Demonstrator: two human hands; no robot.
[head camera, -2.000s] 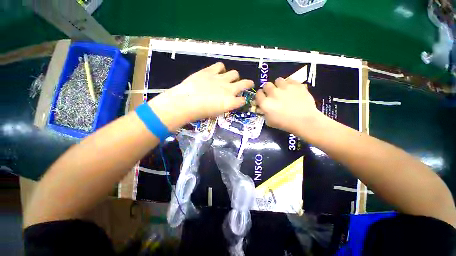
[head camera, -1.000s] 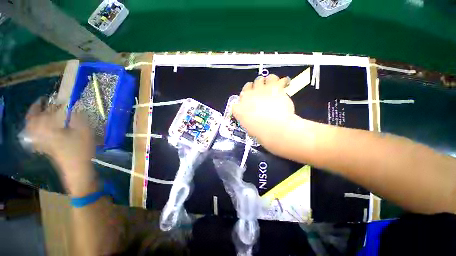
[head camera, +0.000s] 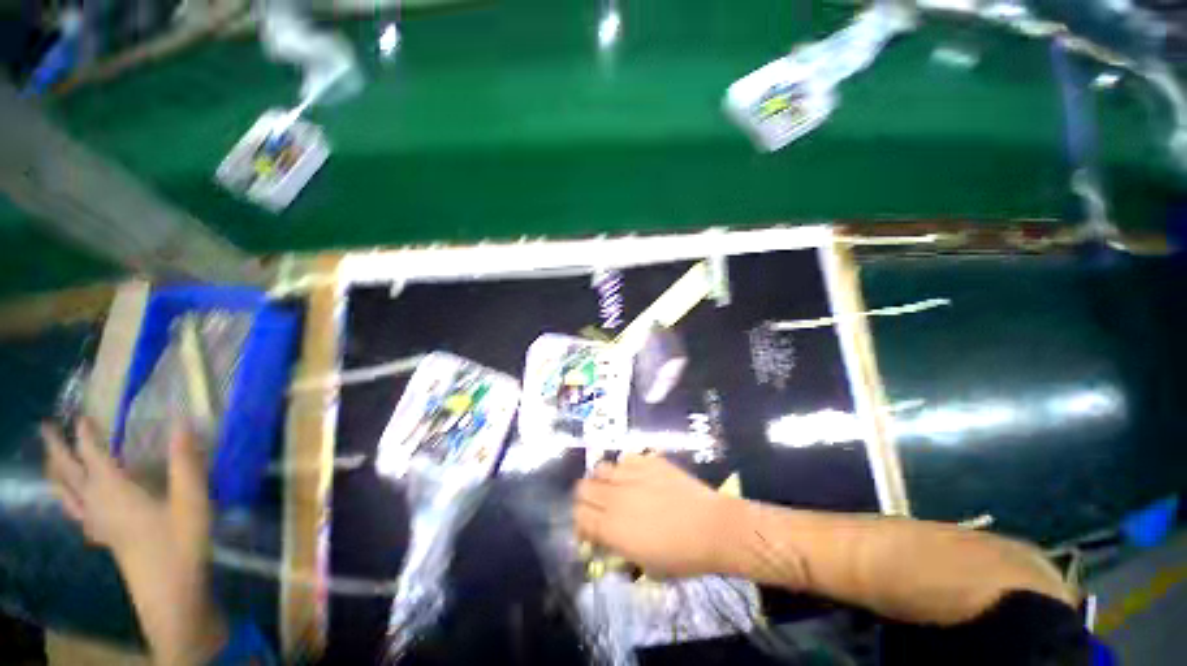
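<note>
Two white open housings with crowded circuit boards, the left one (head camera: 452, 414) and the right one (head camera: 573, 386), lie side by side on the black printed mat (head camera: 807, 449). Crinkled clear bagged cable (head camera: 423, 553) trails down from the left housing; more clear plastic lies below the right one. My right hand (head camera: 657, 517) is below the right housing, fingers curled down over the plastic; what it grips is hidden, with something yellowish under it. My left hand (head camera: 130, 514), blurred, is at the near left of the blue bin (head camera: 247, 403), fingers spread, with nothing visible in it.
The bin holds thin silvery bits and a yellow stick (head camera: 195, 371). Beyond the mat, the green conveyor (head camera: 521, 143) carries two more white units (head camera: 273, 159) (head camera: 781, 102) with plastic-wrapped leads. A grey bar (head camera: 104, 195) crosses the upper left. Tape strips lie on the mat.
Both hands were together over the right housing; my left hand then moved to the bin side. My right hand has moved off the housing towards me. The view has shifted, showing more conveyor.
</note>
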